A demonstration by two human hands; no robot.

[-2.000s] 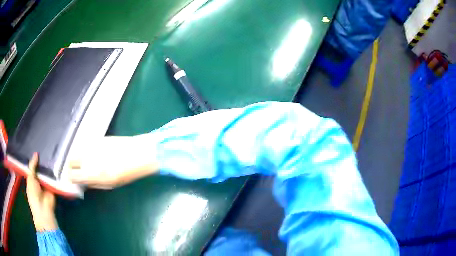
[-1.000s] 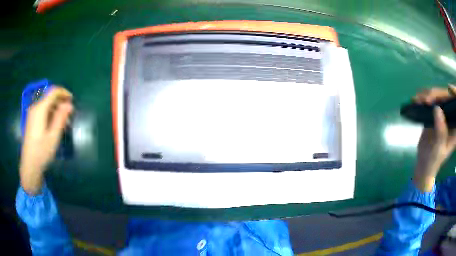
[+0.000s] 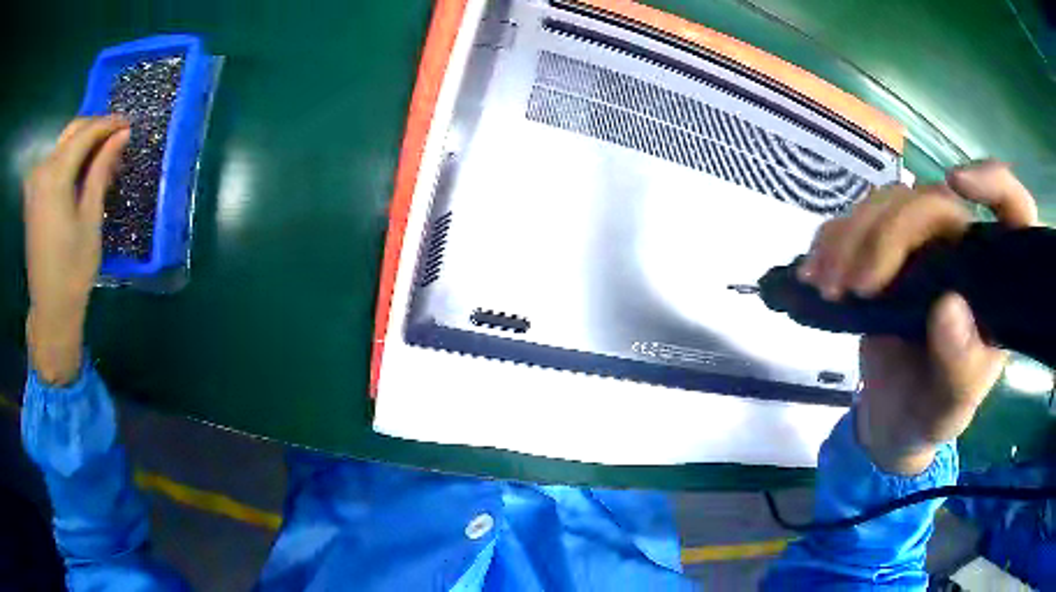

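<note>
The laptop [image 3: 625,220] lies upside down, its silver-grey bottom cover with vent slots facing up. It rests on a white protective sheet [image 3: 556,422] over an orange-red foam pad [image 3: 408,208]. My right hand [image 3: 909,278] holds the black electric screwdriver [image 3: 857,295] over the right part of the cover, its thin bit [image 3: 742,288] pointing left. My left hand [image 3: 72,202] is at the blue screw tray [image 3: 180,162], its fingertips close together over the dark screws [image 3: 141,150]. Whether a screw is pinched between them cannot be seen.
The green worktop [image 3: 301,231] lies between the tray and the laptop. Clear plastic edges show under the tray. The black power cord [image 3: 880,509] crosses my right sleeve at the lower right. Beyond the worktop's front edge is grey floor with a yellow line [image 3: 209,497].
My right hand has brought the screwdriver left, over the cover. My left hand's fingers are now over the screws. The view has shifted, with the laptop appearing tilted and farther right.
</note>
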